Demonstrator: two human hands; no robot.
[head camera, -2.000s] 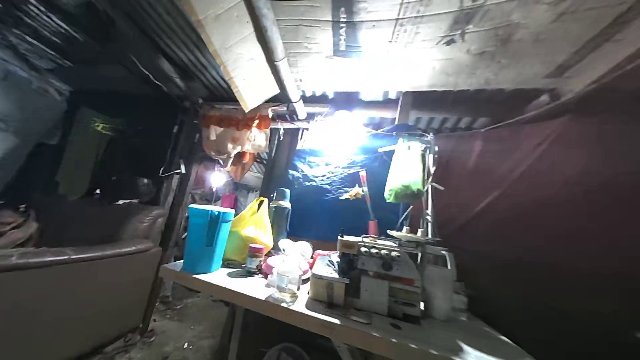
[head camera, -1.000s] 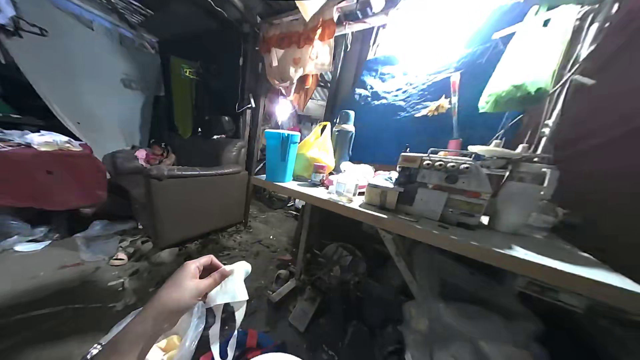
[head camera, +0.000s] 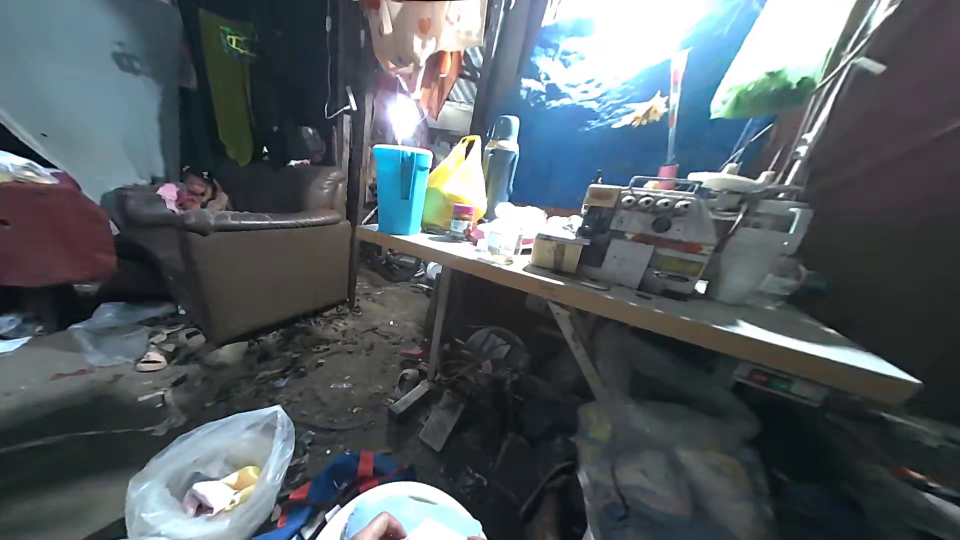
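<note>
At the bottom edge, the fingers of my left hand (head camera: 381, 527) pinch a white cloth piece (head camera: 433, 531), mostly cut off by the frame. Only a fingertip of my right hand (head camera: 475, 538) shows at the cloth's other side; its grip is hidden. Both are over a round white and pale-blue surface (head camera: 401, 496). To their left stands an open clear plastic bag (head camera: 259, 439) with white and yellow cloth pieces (head camera: 217, 493) inside. Dark blue and red fabric (head camera: 352, 474) lies between the bag and the round surface.
A wooden table (head camera: 517, 277) holds an overlock sewing machine (head camera: 652, 240), a blue pitcher (head camera: 401, 191), a yellow bag (head camera: 456, 187), a flask (head camera: 501, 161) and a small box (head camera: 556, 253). A large filled sack (head camera: 667, 465) stands beneath. A person (head camera: 199, 191) is on the brown sofa (head camera: 270, 270); debris covers the floor.
My left hand, raised with a white cloth piece one second ago, is now low at the bottom edge. A right fingertip has come into view. The view has turned left and down since the first frame.
</note>
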